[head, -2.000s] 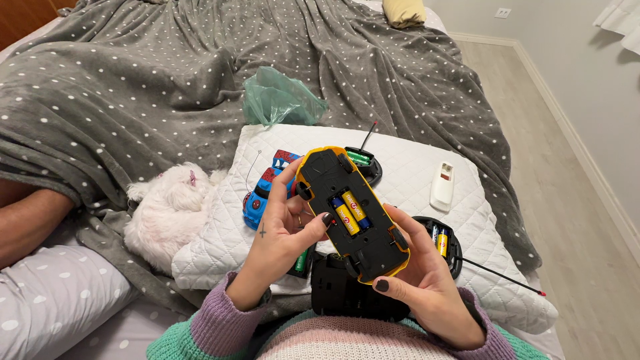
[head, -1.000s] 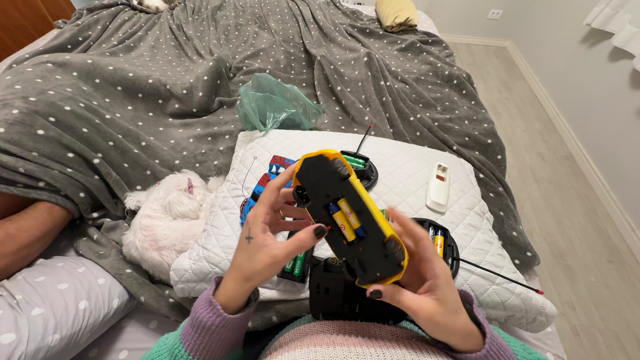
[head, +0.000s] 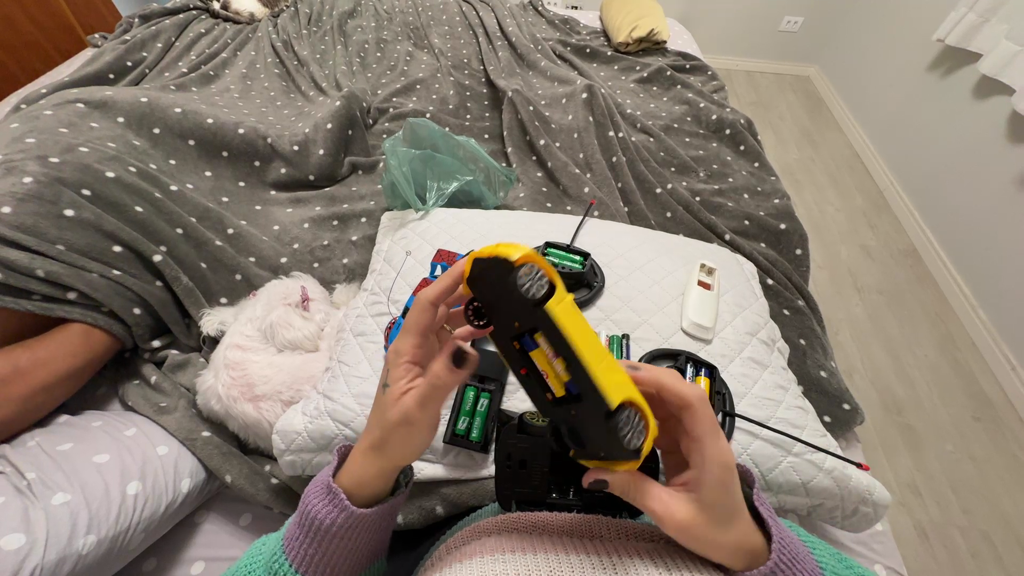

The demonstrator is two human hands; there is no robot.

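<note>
A yellow toy car [head: 596, 344], tilted with its black underside toward me, is between my two hands; yellow-and-blue batteries sit in its open bay. My left hand [head: 412, 368] holds the front-left side, thumb raised off the underside. My right hand [head: 688, 464] grips the lower right end. Behind the car lie a blue and red toy car [head: 412, 300], partly hidden, and a round black controller [head: 568, 260] with green batteries. Below are a black battery charger [head: 474, 408] with green batteries and a black toy underside [head: 532, 468]. Another round controller [head: 712, 372] rests at right.
A white quilted pillow [head: 656, 264] bears these things and a white remote [head: 701, 300] with its compartment uncovered. Loose batteries [head: 616, 346] lie mid-pillow. A green plastic bag [head: 444, 168] is beyond. A white dog [head: 272, 352] lies at left, near another person's limb [head: 56, 368].
The yellow car has been tilted in my hands, so its yellow side and wheels now show more. My left thumb has lifted away from its underside.
</note>
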